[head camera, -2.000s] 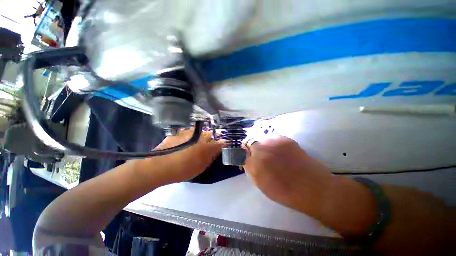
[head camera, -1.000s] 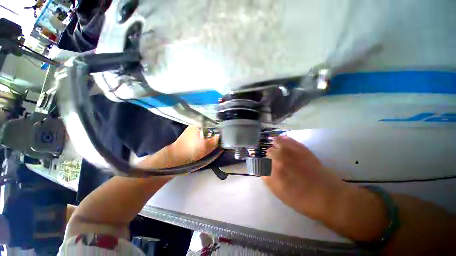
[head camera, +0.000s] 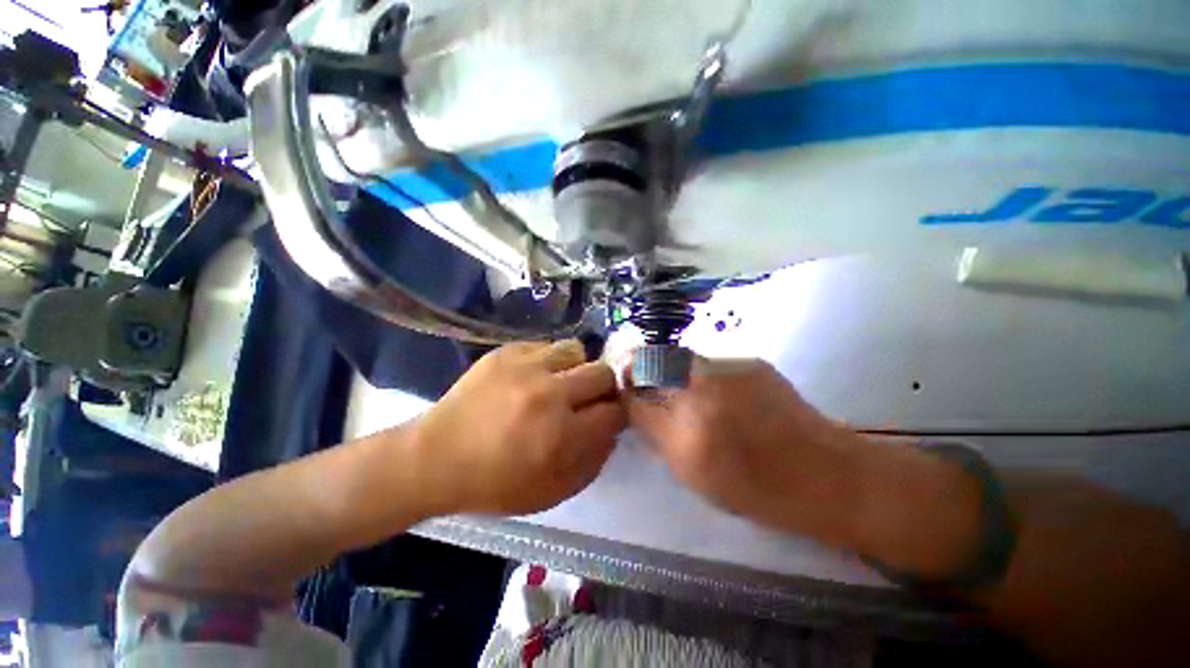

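My left hand (head camera: 522, 424) is bare, its fingers curled, just in front of the needle area. My right hand (head camera: 744, 437) is bare and slightly blurred, its fingertips beside my left hand's and partly behind the knurled tension dial (head camera: 662, 367). A small pale patch (head camera: 623, 347) shows between the fingertips; whether it is cream cloth or the bed, I cannot tell. What the fingers grip is hidden. Navy cloth (head camera: 424, 320) lies left of the needle, behind the curved metal guard (head camera: 307, 222). The presser foot is not clear.
The white machine head with a blue stripe (head camera: 914, 105) fills the top. A folded cream piece (head camera: 1070, 277) lies at the right below the lettering. The ribbed front edge (head camera: 626, 559) runs below my hands. Another grey machine (head camera: 111, 333) stands at the left.
My left hand has come out from behind the guard towards me and right, its fingers now curled. The dark cloth seen under the fingertips before no longer shows there. The view has shifted.
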